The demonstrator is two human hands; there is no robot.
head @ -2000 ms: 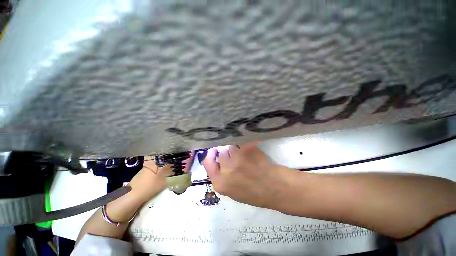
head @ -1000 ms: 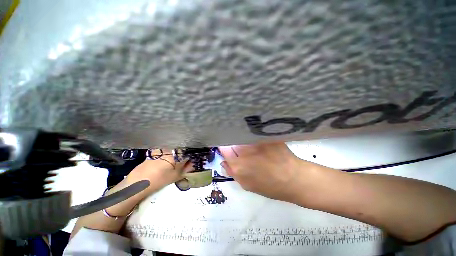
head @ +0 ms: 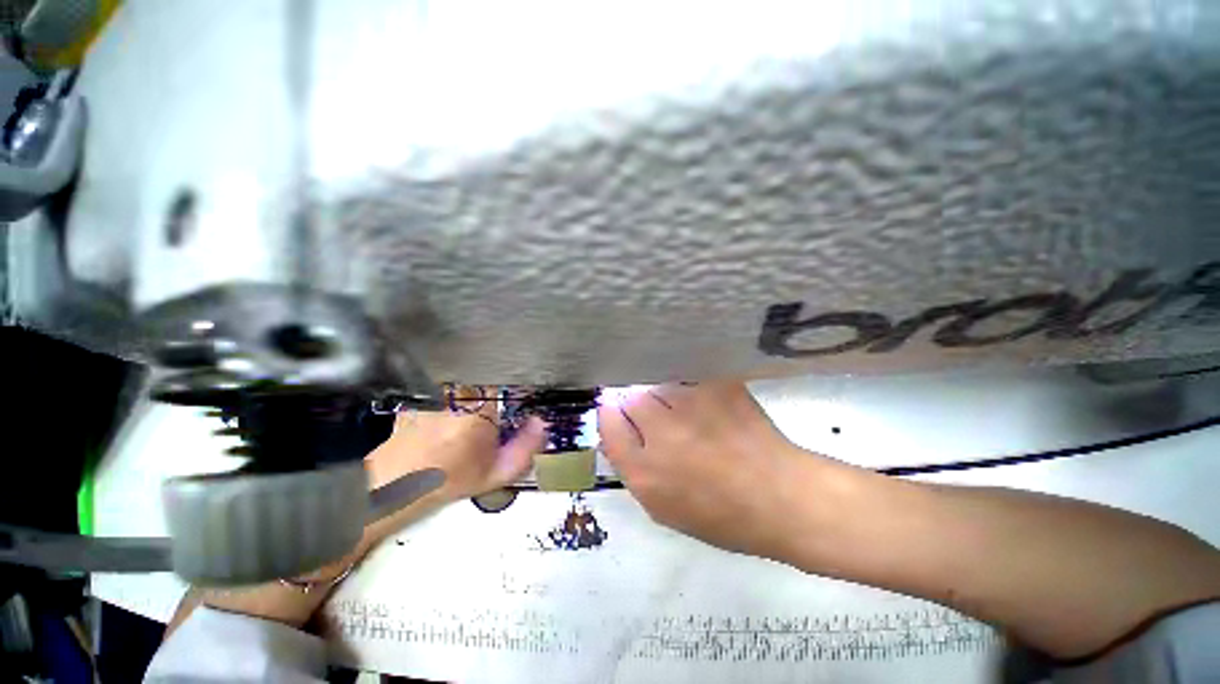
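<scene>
The big white machine head [head: 749, 201] marked "brother" fills the upper view, very close. A ribbed white tension knob [head: 268, 521] with a dark spring hangs at its left end. A smaller cream knob [head: 566, 469] with a dark spring shows between the hands. My left hand [head: 448, 452] is left of it, partly behind the large knob and a metal lever. My right hand [head: 676, 454] is right of it, fingers curled under the head near the bluish-white light. The fingertips and anything in them are hidden. The black garment [head: 60, 428] lies at the left.
The white table [head: 723, 588] has a printed scale [head: 816, 639] along its front edge. A small dark mark [head: 578, 529] shows in front of the cream knob. A dark curved line crosses the table at the right. A green edge [head: 88, 497] shows at the left.
The view has shifted and tilted, so more of the machine's left end and the large knob now show. Both hands stay close to the needle area; the left fingers appear beside the smaller knob.
</scene>
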